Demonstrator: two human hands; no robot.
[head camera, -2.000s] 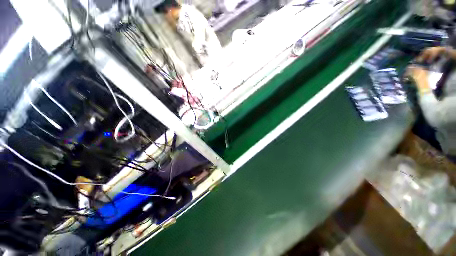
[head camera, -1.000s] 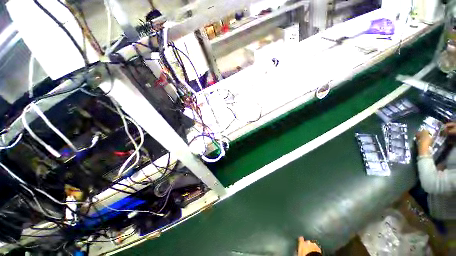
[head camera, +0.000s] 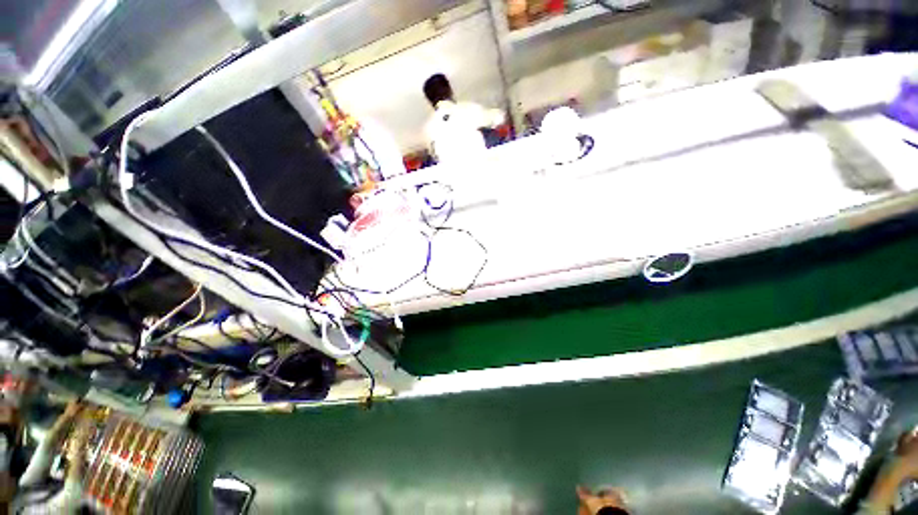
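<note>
My right hand shows only as a small part at the bottom edge, right of the middle, over the dark green bench. The picture's edge cuts it off, so what it holds cannot be told. My left hand is not in view. A dark flat rectangle with a white part, like a mobile phone, lies on the bench at the bottom left.
Trays with pale pockets lie at the right, by another person's hand. A tray stack with orange-edged items stands at the lower left, beside an arm. A shelf frame with tangled cables fills the left. A person is behind the white bench.
The view has turned and levelled, bringing the left tray stack and the dark rectangle into sight. My right hand, absent two seconds ago, has stayed at the bottom edge since one second ago.
</note>
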